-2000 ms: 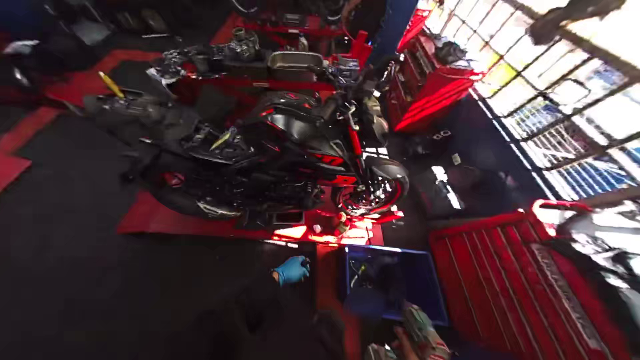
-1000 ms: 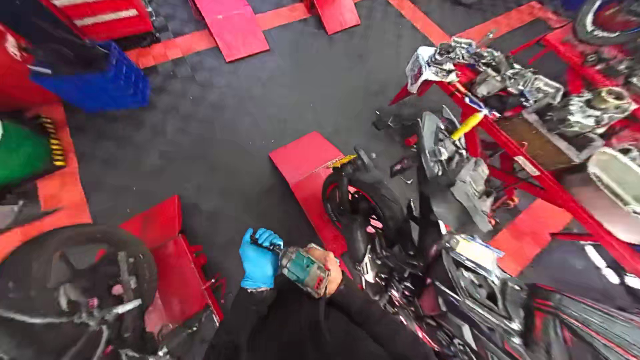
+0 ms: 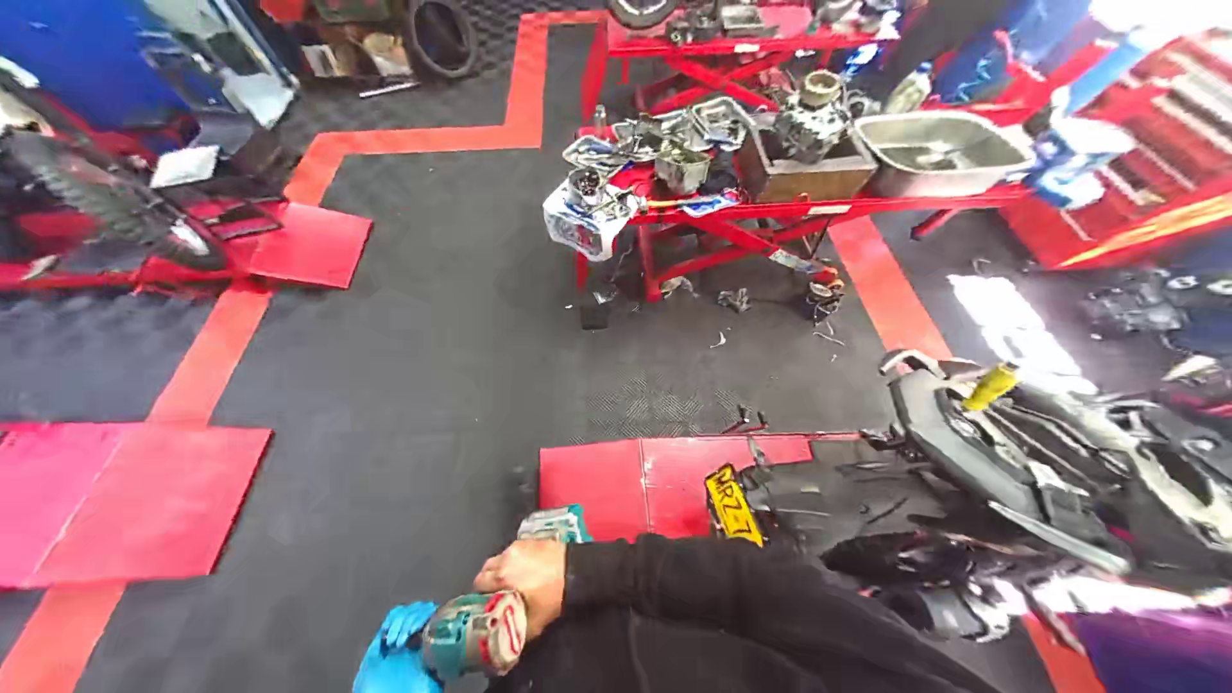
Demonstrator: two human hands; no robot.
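My right hand (image 3: 527, 576), bare, is wrapped around the grip of a teal cordless power tool (image 3: 474, 633) at the bottom of the head view. Its battery end shows just above the hand. My left hand (image 3: 397, 653), in a blue glove, is at the tool's front end, with its fingers against it; how firmly it holds cannot be made out. To the right stands a partly stripped motorcycle (image 3: 1039, 472) with a yellow-handled object (image 3: 991, 387) lying on its tail. A yellow licence plate (image 3: 733, 505) is at its rear, close to my right sleeve.
A red lift ramp (image 3: 597, 476) lies beyond my hands. Further off, a red work table (image 3: 712, 217) carries engine parts, a wooden box (image 3: 807, 181) and a metal basin (image 3: 943, 159). More red ramps (image 3: 144, 500) and a motorcycle wheel (image 3: 115, 197) are at left. Small parts lie under the table.
The view has swung strongly. Two seconds ago the gloved hand was apart from the other; one second ago and now both are at the power tool.
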